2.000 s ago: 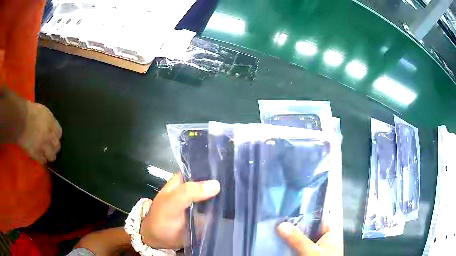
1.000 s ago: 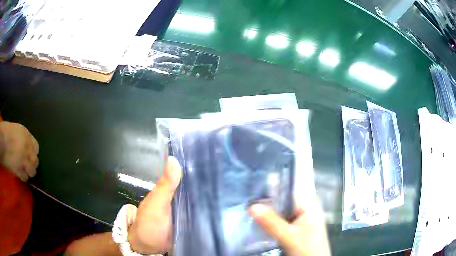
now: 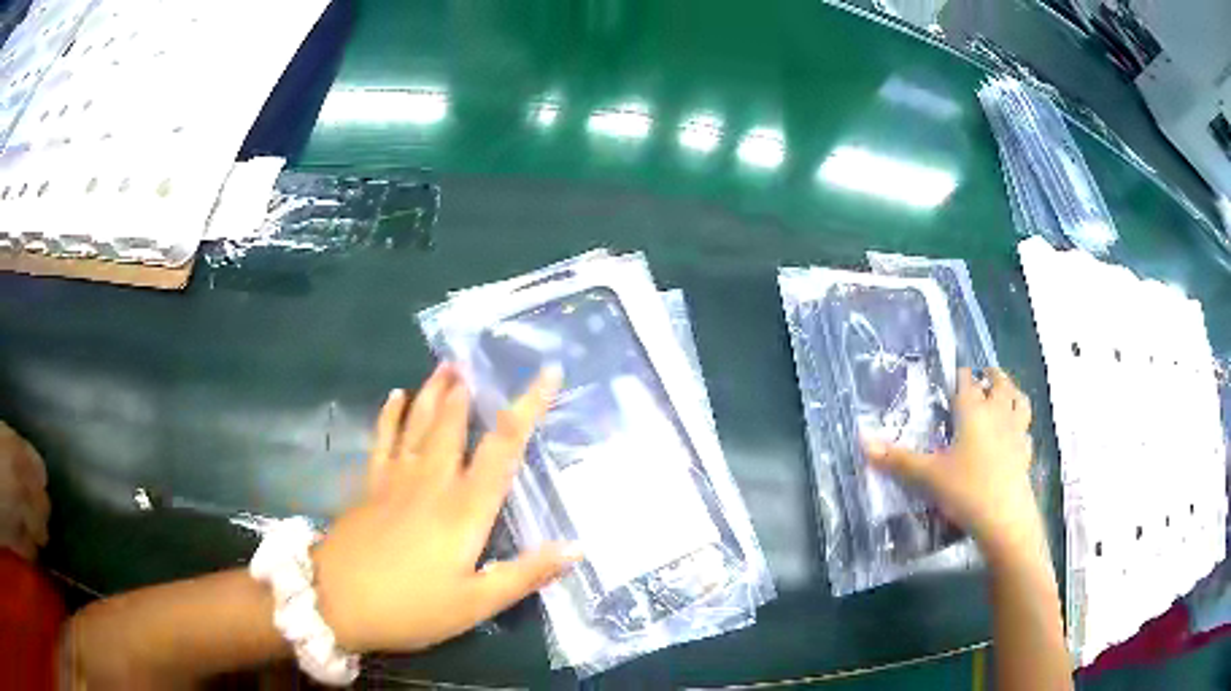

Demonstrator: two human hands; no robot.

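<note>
A stack of clear bags with dark phone-shaped parts [image 3: 594, 351] lies tilted on the dark green bench in front of me. A white rectangle shows through the top bag. My left hand [image 3: 432, 527] has its fingers spread, with fingertips on the stack's left side. A second pile of bagged parts [image 3: 864, 338] lies to the right. My right hand [image 3: 965, 452] is over its right side, thumb on the top bag's face and fingers at the right edge. Whether it grips the bag is unclear.
White sheets [image 3: 1127, 432] lie at the right, and more white sheets [image 3: 122, 122] at the upper left. Wrinkled clear film [image 3: 338, 216] is on the bench. Stacked clear layers [image 3: 1046, 162] sit at the far right on the glossy green belt [image 3: 540, 54]. Another person's hand [image 3: 19, 493] shows at the left edge.
The stack held in both hands is now on the bench. My right hand has moved right onto the other pile, which looks fuller. The view has shifted right.
</note>
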